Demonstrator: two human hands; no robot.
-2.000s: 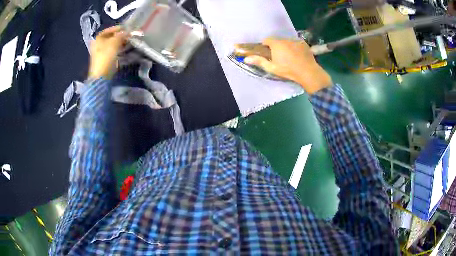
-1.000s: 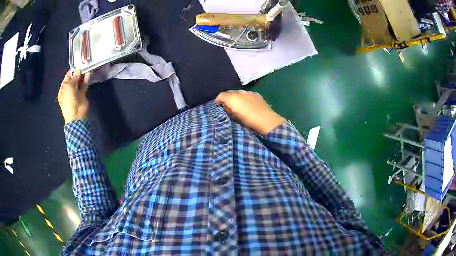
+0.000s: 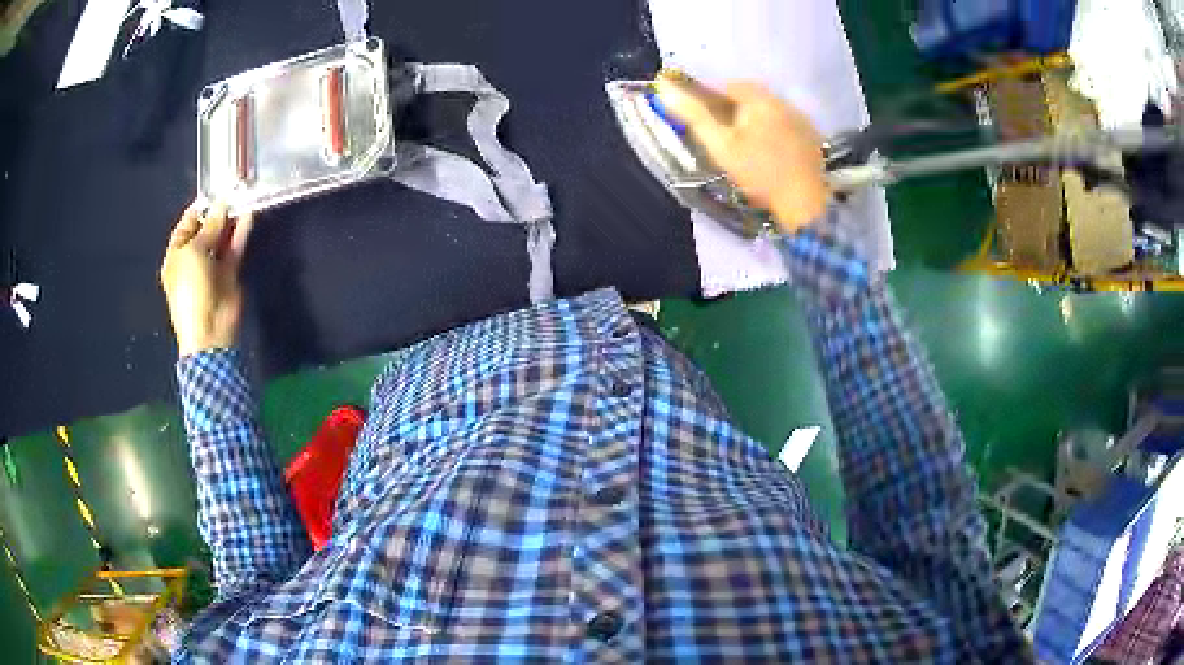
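Note:
My left hand [image 3: 205, 276] has its fingertips on the lower left corner of the silvery iron rest [image 3: 283, 130], which has two reddish bars and lies on the black table. A grey cloth strip [image 3: 488, 182] curls out from the rest's right side toward the table's front edge. My right hand [image 3: 766, 146] is closed around the handle of the steam iron [image 3: 660, 140]; it is slightly blurred and covers most of the handle. The iron is at the left edge of the pale cloth or board sheet [image 3: 730, 268]. The steam hose [image 3: 976, 159] runs right from it.
The black table [image 3: 117, 312] holds a white card [image 3: 95, 37], a white tied bundle [image 3: 166, 16] and a white scrap [image 3: 24, 301] at left. Cartons [image 3: 1028, 195] stand in a yellow rack at right. A blue bin [image 3: 1091, 559] is at lower right. A red object [image 3: 325, 470] shows below the table edge.
My right hand has moved from my shirt front to the iron's handle and the iron has turned. My left hand stays at the rest's corner. The view has shifted.

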